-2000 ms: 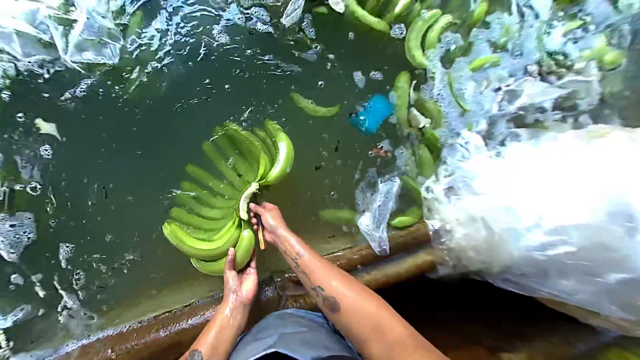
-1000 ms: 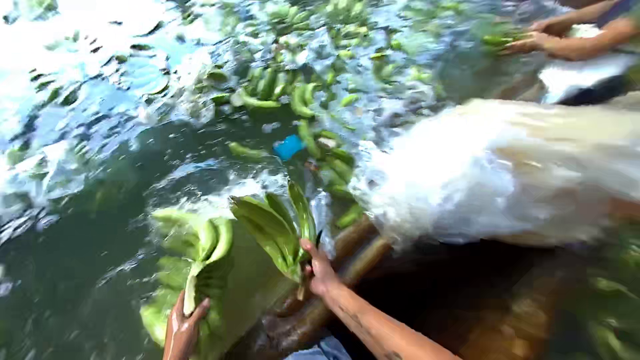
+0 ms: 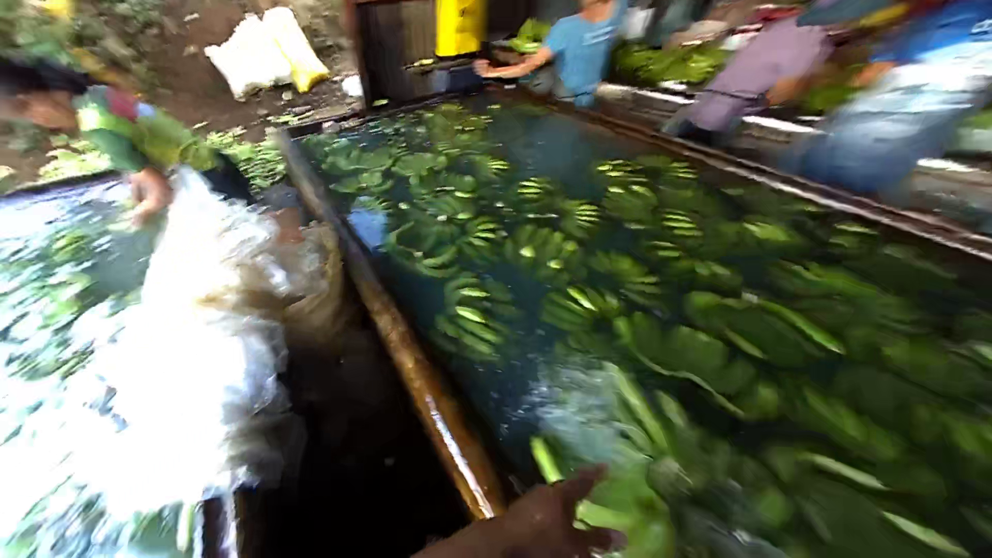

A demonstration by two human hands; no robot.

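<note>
One blurred hand, which appears to be my right hand [image 3: 562, 515], reaches in from the bottom edge past the wooden rail. Its fingers are spread at the near edge of the right-hand water tank. Green bananas [image 3: 635, 504] lie just beyond and under the fingers, beside splashing, foamy water [image 3: 577, 407]. No hold on them shows. Many hands of green bananas [image 3: 542, 252] float across this tank. My left hand is out of view.
A wet wooden rail [image 3: 411, 356] edges the tank. Left of it are a dark gap, heaped clear plastic [image 3: 209, 387] and another tank. A person [image 3: 147, 139] bends there; several people, one in a blue shirt [image 3: 581, 50], stand along the far right edge.
The view has swung far right to another tank. The banana clusters that both hands held a second ago are no longer seen in a grip. My left hand has left the view.
</note>
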